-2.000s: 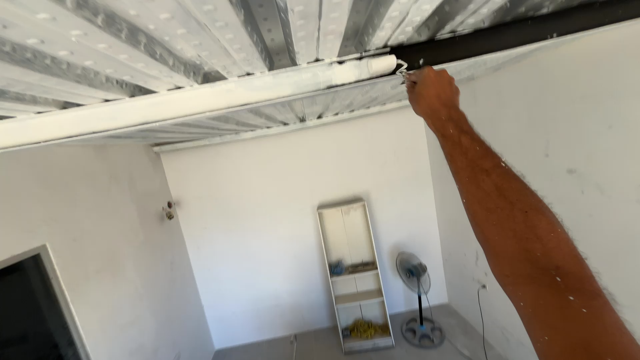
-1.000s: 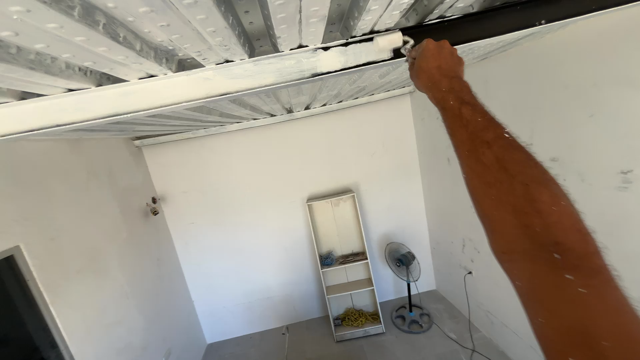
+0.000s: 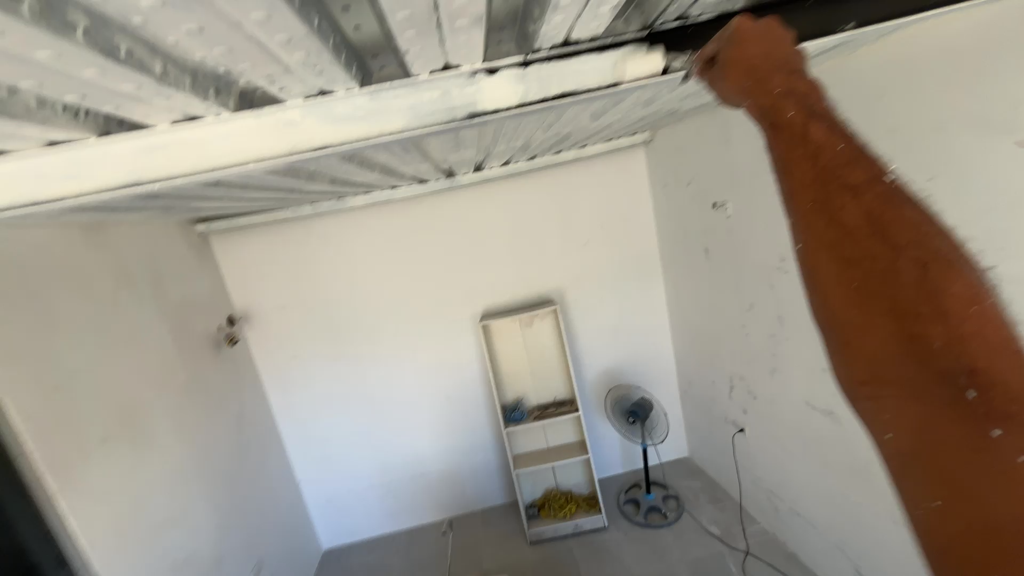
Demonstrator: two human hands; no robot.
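Note:
My right hand (image 3: 748, 60) is raised at the upper right, closed around the handle of a small paint roller (image 3: 646, 62). The roller's white sleeve lies against the face of a ceiling beam (image 3: 320, 120). Left of the roller the beam is coated white; to its right, behind my hand, it is black. Corrugated metal roofing (image 3: 432, 32) with white paint over part of it runs above the beam. White specks dot my forearm. My left hand is out of the frame.
Against the far wall leans a narrow white shelf unit (image 3: 550, 460) holding yellow rope (image 3: 564, 504) and other items. A pedestal fan (image 3: 638, 416) stands beside it, with a cable (image 3: 742, 496) at the right wall. A dark opening (image 3: 20, 504) shows at lower left.
White paint now covers more of the beam near the roller, where patches were dark a second ago. My right hand keeps hold of the roller throughout.

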